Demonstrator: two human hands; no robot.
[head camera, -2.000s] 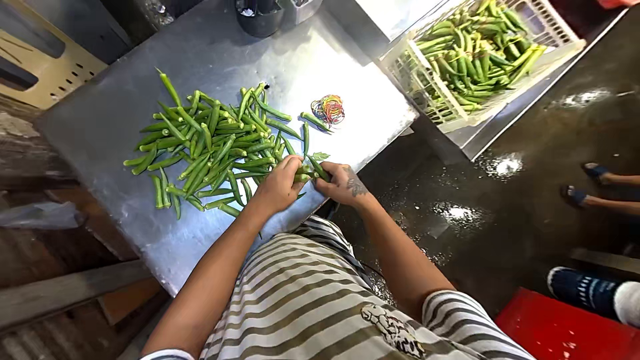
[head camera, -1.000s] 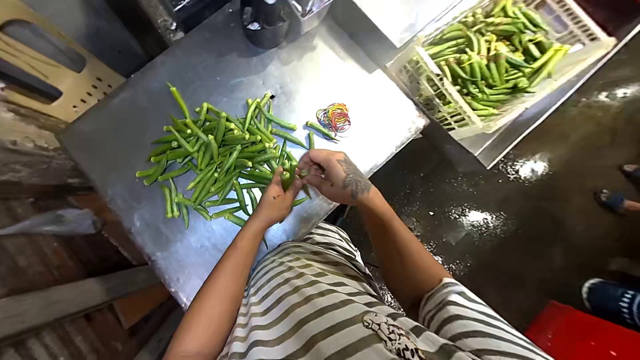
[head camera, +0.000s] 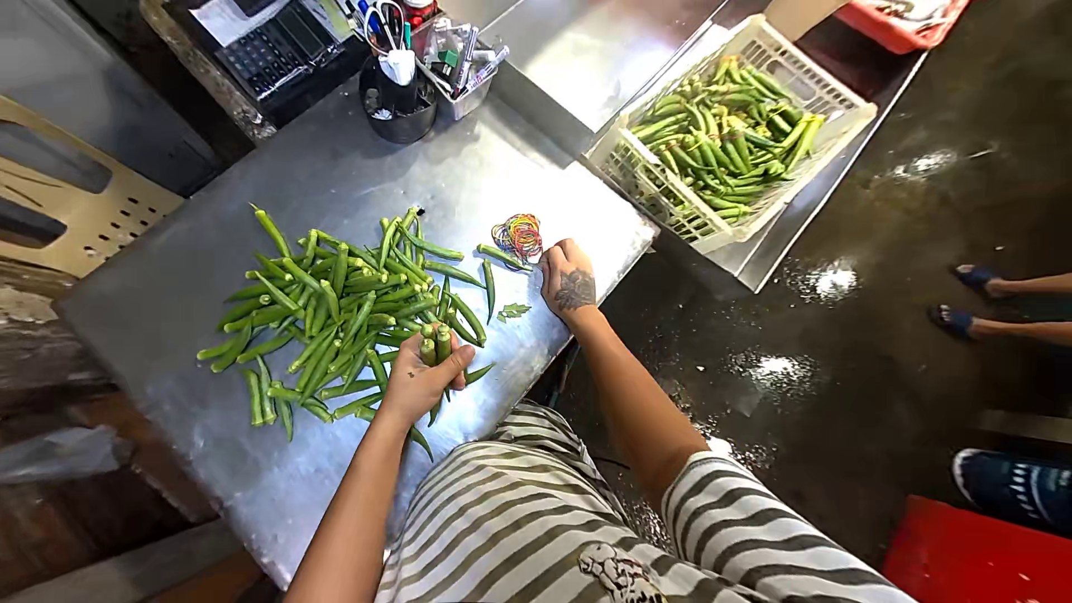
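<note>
My left hand (head camera: 425, 377) grips several okra pods (head camera: 436, 342) upright, their cut stem ends together, at the near right side of a loose pile of green okra (head camera: 327, 310). The pile lies on a metal table (head camera: 184, 352). My right hand (head camera: 569, 280) is at the near edge of a heap of coloured rubber bands (head camera: 521, 234); its fingers are bent, and whether they pinch a band cannot be seen. One okra pod (head camera: 504, 256) lies beside the bands, and a small green leaf piece (head camera: 512, 311) lies between my hands.
A cream plastic crate (head camera: 729, 239) of okra stands on a metal surface at the upper right. A black pen holder (head camera: 400, 117) and a container of markers (head camera: 469, 99) sit at the table's far edge. A person's sandalled feet (head camera: 971, 301) are on the wet floor at right.
My hands have moved apart: the right one has gone from beside the left to the rubber bands. My left hand still holds okra near the pile. The view has shifted somewhat.
</note>
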